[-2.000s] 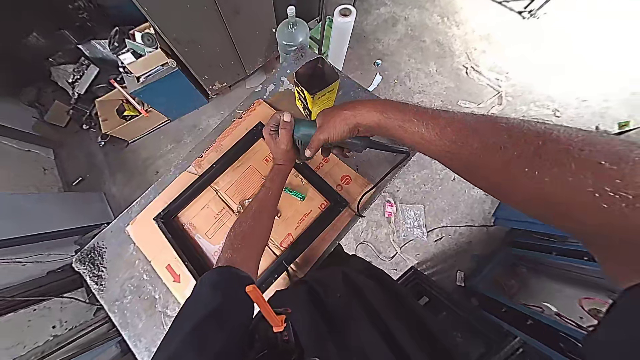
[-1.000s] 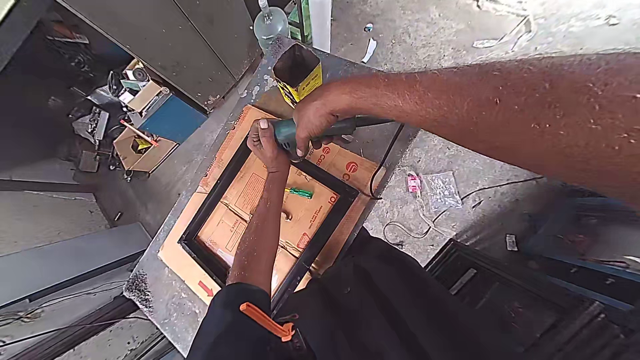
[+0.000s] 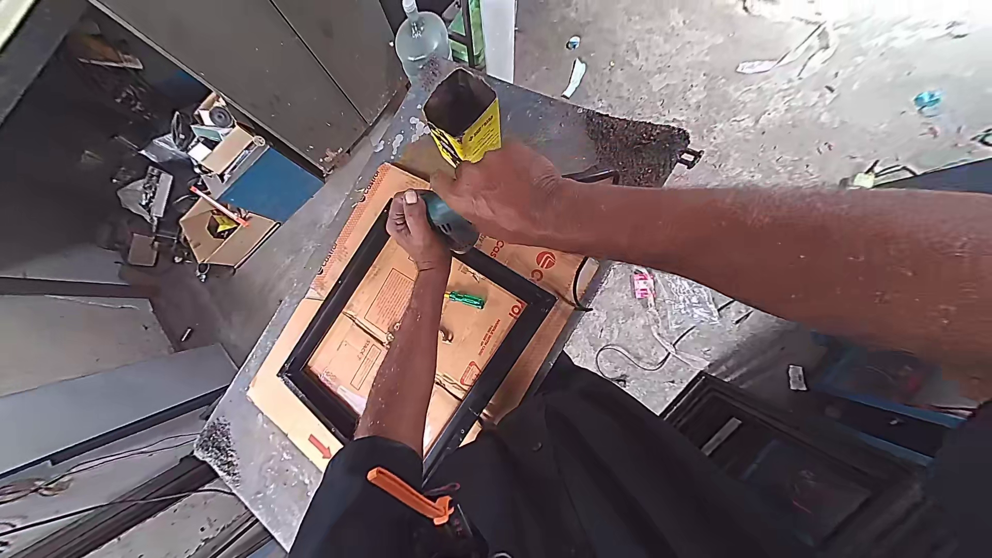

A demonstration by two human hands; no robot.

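A green corded power tool (image 3: 451, 223) is at the top corner of a black rectangular frame (image 3: 511, 341). My left hand (image 3: 415, 225) is closed around its front end. My right hand (image 3: 504, 190) grips its body from behind, and the hand hides most of the tool. The frame lies on flattened printed cardboard (image 3: 372, 310). Inside the frame opening lies a screwdriver with a green handle (image 3: 466, 299), beside a small metal piece (image 3: 446, 335). An open yellow and black box (image 3: 477, 139) stands just beyond my right hand.
The metal worktable (image 3: 271, 480) lies at an angle. A large clear bottle (image 3: 422, 39) stands past its far corner. A dark granular patch (image 3: 635, 143) covers the right corner. Cartons and a blue box (image 3: 271, 186) are at the left; black frames (image 3: 744, 434) and a cable (image 3: 635, 364) are on the right.
The view has shifted. Both hands stay on the tool at the frame's top corner; my right hand now appears closer to the yellow box.
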